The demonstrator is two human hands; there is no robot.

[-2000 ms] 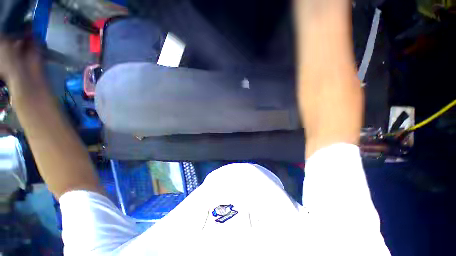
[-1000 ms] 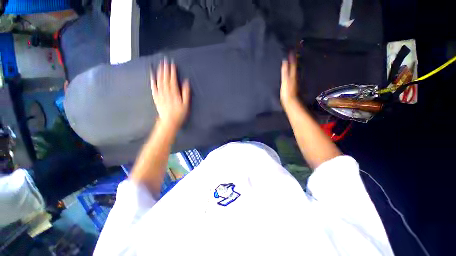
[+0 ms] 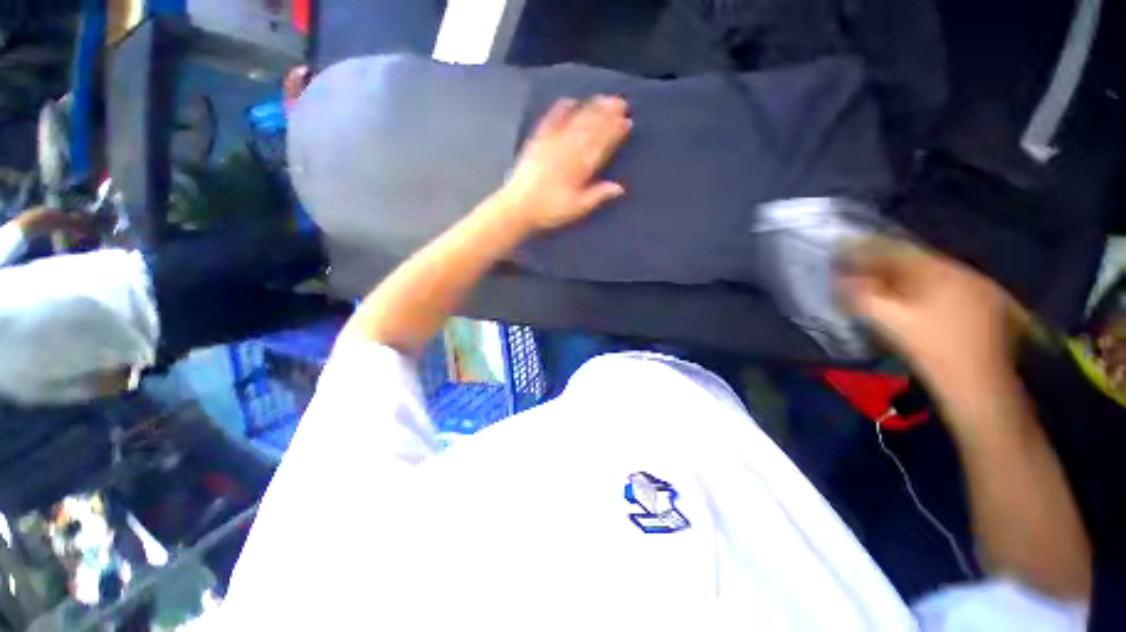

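A dark charcoal garment [image 3: 692,173] lies over the right and middle part of the grey padded board [image 3: 395,148], whose rounded left end is bare. My left hand [image 3: 571,164] lies on the garment near its left edge, fingers apart. My right hand [image 3: 908,290] is blurred and grips the steam iron [image 3: 809,266] at the garment's right front part. The iron is blurred and looks tilted; whether it touches the cloth is unclear.
Crumpled dark cloth [image 3: 766,31] lies behind the board. A white strip [image 3: 472,27] is at the back left, a paler strip [image 3: 1064,80] at the far right. Blue crates [image 3: 475,401] and a red object [image 3: 871,395] are below. Another person's white-clothed body [image 3: 80,324] is at the left.
My right hand has left the garment and taken hold of the iron, which has come onto the board area. My left hand has stayed on the garment. The camera view has shifted.
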